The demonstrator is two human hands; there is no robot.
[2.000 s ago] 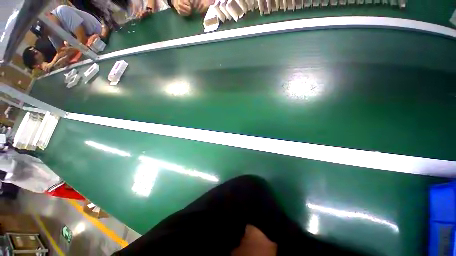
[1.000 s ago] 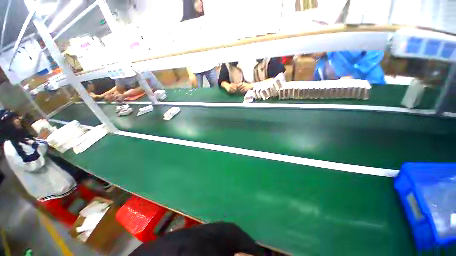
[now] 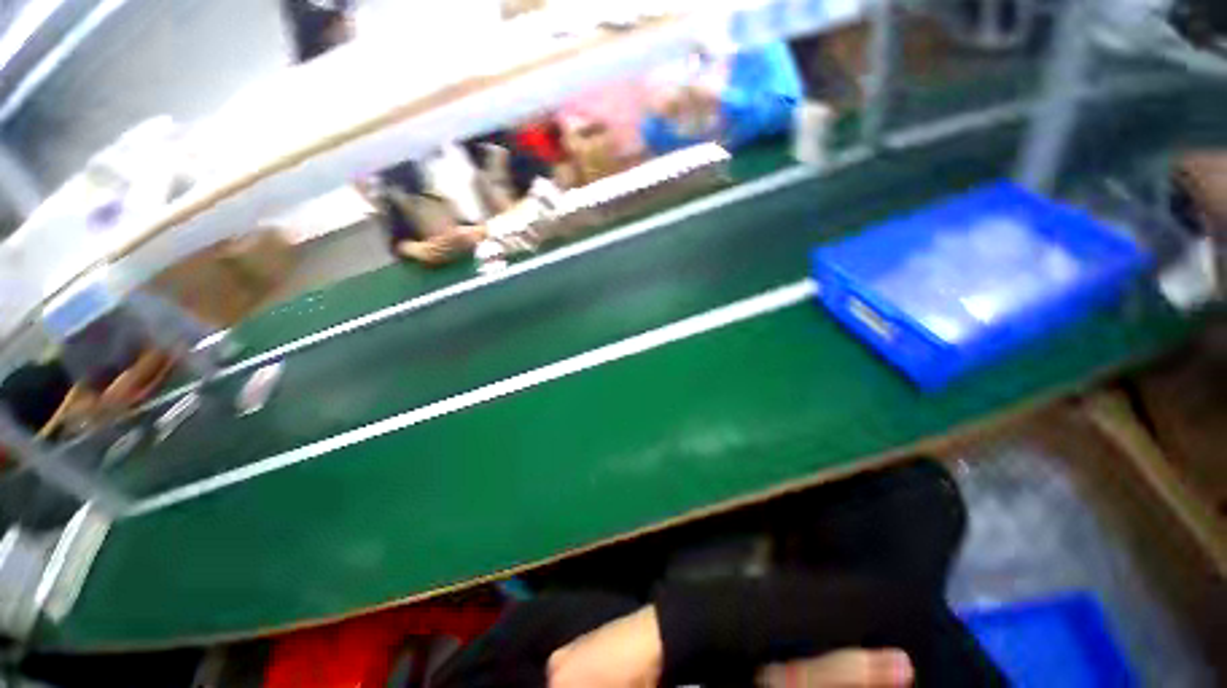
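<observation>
My arms in black sleeves are folded low in front of me at the bottom edge. The hand at the end of the sleeve from the right, seemingly my right hand [image 3: 608, 656], shows only its back, cut off by the edge. Fingers of the other, seemingly my left hand [image 3: 837, 668], show below that forearm, blurred and cut off. Nothing is seen in either. A blue tote [image 3: 895, 352] with shiny clear pieces [image 3: 982, 276] stands on the green bench [image 3: 538, 470] to the right.
White cartons [image 3: 258, 387] lie on the belt at left. A row of cartons [image 3: 646, 186] stands at the far side near people's hands. A brown carton with clear plastic [image 3: 1029, 524] and a small blue bin [image 3: 1056, 642] is at lower right. A red stool [image 3: 363, 652] is below the bench.
The view has swung right and tilted, bringing the whole blue tote and the brown carton into view. Both hands now show at the bottom edge, where only a bit of skin showed before.
</observation>
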